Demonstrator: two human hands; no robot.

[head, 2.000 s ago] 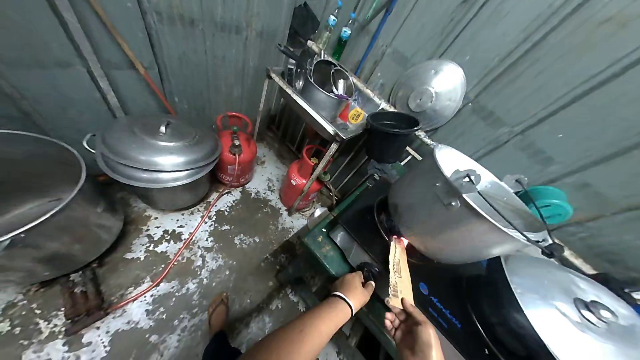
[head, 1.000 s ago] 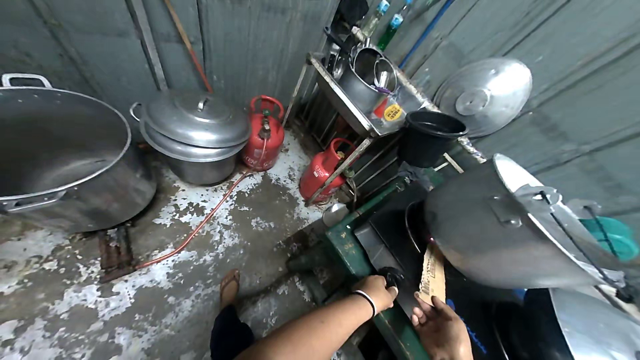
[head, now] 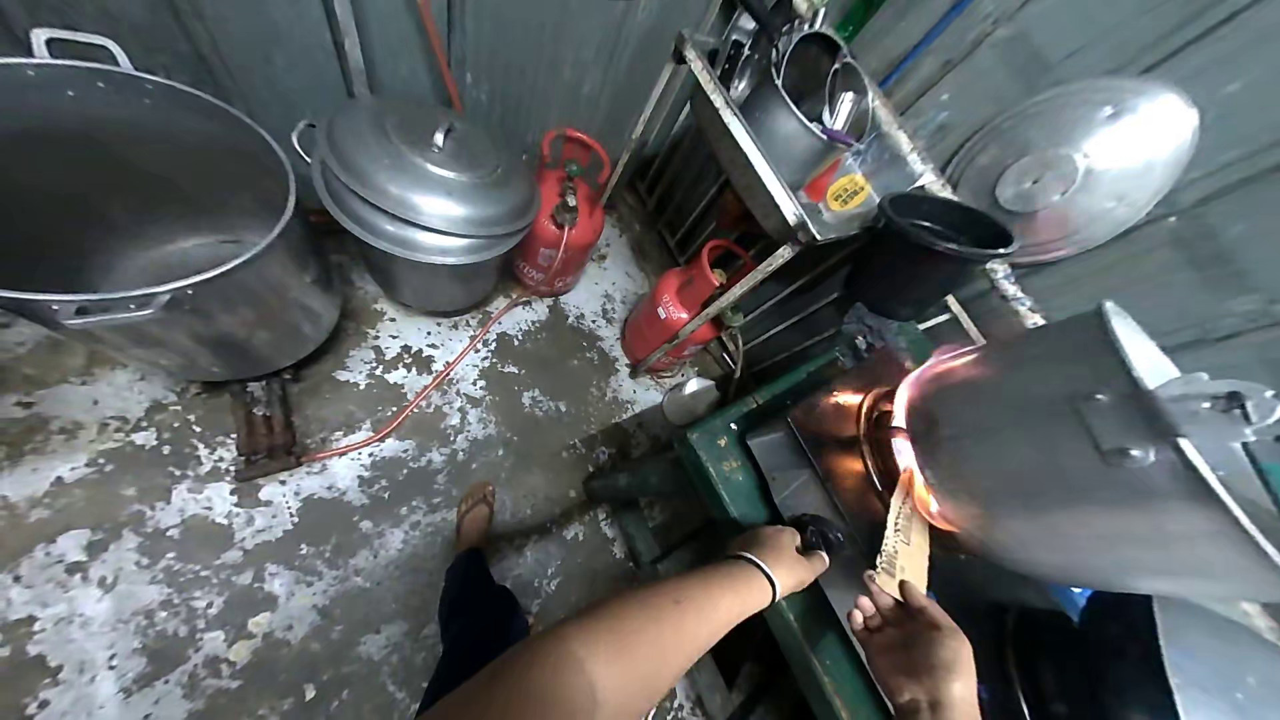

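Observation:
My left hand (head: 785, 560), with a band at the wrist, grips the black knob (head: 818, 535) at the front of the gas stove (head: 800, 470). Between the fingers of my right hand (head: 915, 640) is a torn strip of cardboard (head: 905, 545) with printing on it. Its upper tip burns at the burner, under the edge of a large metal pot (head: 1040, 460). Orange and pink flames curl around the pot's base. The pot rests over the burner, its rim toward the right.
A green metal stand (head: 730, 470) carries the stove. Two red gas cylinders (head: 565, 220) stand on the floor, one with an orange hose (head: 430, 385). Large pots (head: 250, 300) are at the left. A rack (head: 745, 150) holds utensils, beside a black bucket (head: 940, 240). A lid (head: 1080, 170) leans on the wall.
Flames now spread around the pot's base, where only a small glow showed at the strip's tip before. Both hands keep their holds on the knob and the strip. The view has shifted.

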